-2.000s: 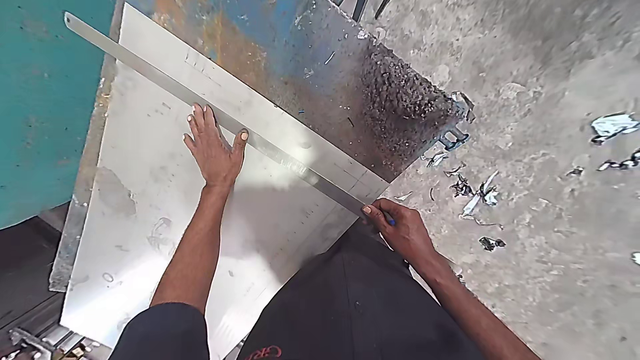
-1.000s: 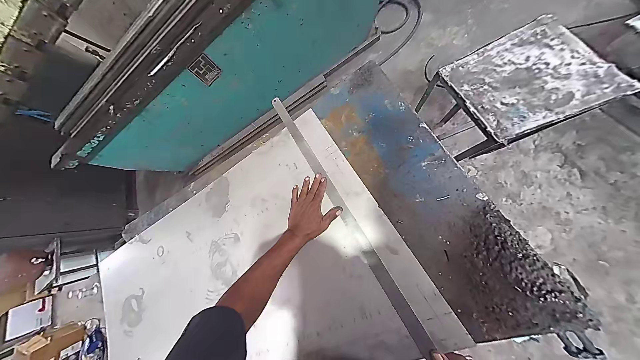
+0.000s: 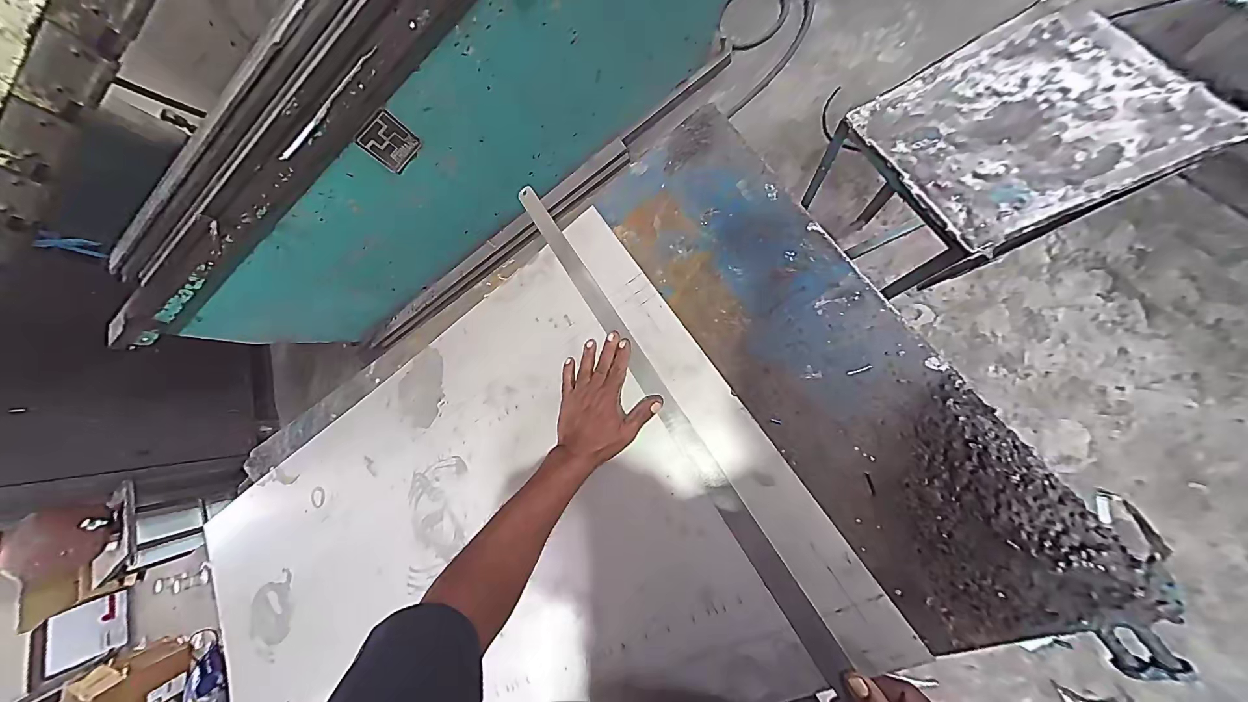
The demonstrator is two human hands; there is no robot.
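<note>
A light sheet of metal (image 3: 390, 507) with smudges and small marks lies on a paint-stained workbench. Across it, near its right edge, runs a long steel ruler (image 3: 770, 565), whose holed end juts past the sheet's upper edge. My left hand (image 3: 600, 405) lies flat, fingers spread, with fingertips and thumb on the ruler and the palm on the sheet. At the bottom edge of the view, my right hand (image 3: 882, 688) is at the ruler's near end; only some fingers show, and its hold is partly hidden.
A teal machine (image 3: 468, 146) stands along the bench's far side. The worktop (image 3: 809, 322) bears blue and orange paint and a rough dark patch, with a clamp-like metal part (image 3: 1143, 651) at its corner. A spattered small table (image 3: 1053, 127) stands right; cardboard boxes (image 3: 146, 668) are lower left.
The view has swung strongly left and up since the first frame, so my right hand has slid almost out of sight. My left hand stays on the ruler throughout.
</note>
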